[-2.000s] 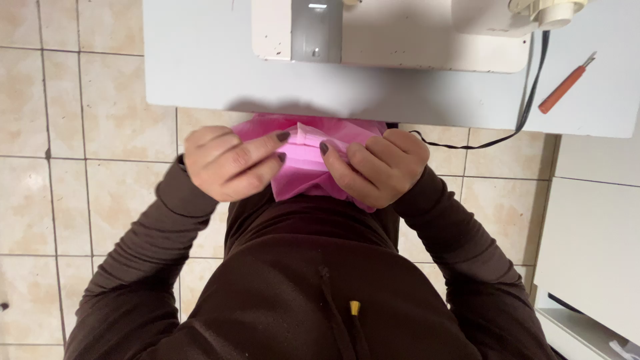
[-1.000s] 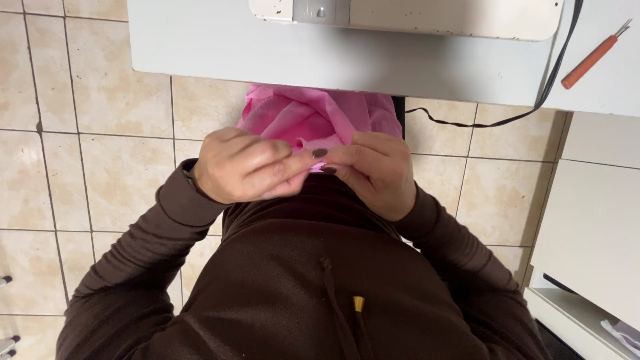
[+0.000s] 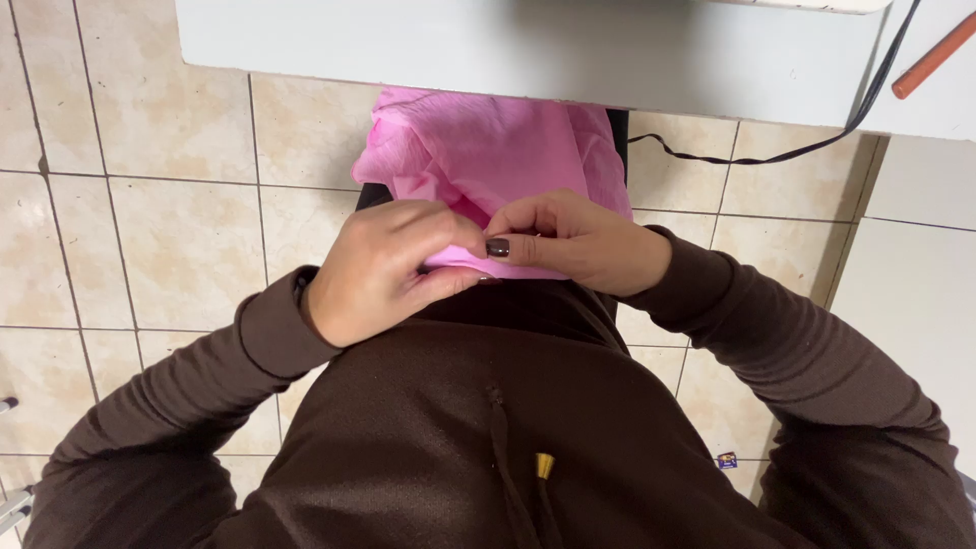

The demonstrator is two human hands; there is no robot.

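Pink fabric [image 3: 503, 152] lies over my lap and runs under the edge of the white table. My left hand [image 3: 400, 263] pinches its near edge between thumb and curled fingers. Close beside it, my right hand [image 3: 579, 242] grips the same edge, with the thumb on top. The fingertips of both hands meet at the middle of the edge, just in front of my waist. The fingers hide the exact spot they pinch.
The white table [image 3: 427, 57] crosses the top, with part of a sewing machine's base [image 3: 831, 4] on it. A black cord [image 3: 869, 107] hangs off the table near an orange-handled tool [image 3: 934, 57]. White furniture [image 3: 907, 305] stands at the right on the tiled floor [image 3: 183, 252].
Both hands have drawn together since two seconds ago, when they were apart on the fabric's edge. More of the pink fabric shows beyond them. The view has shifted, so less of the sewing machine shows.
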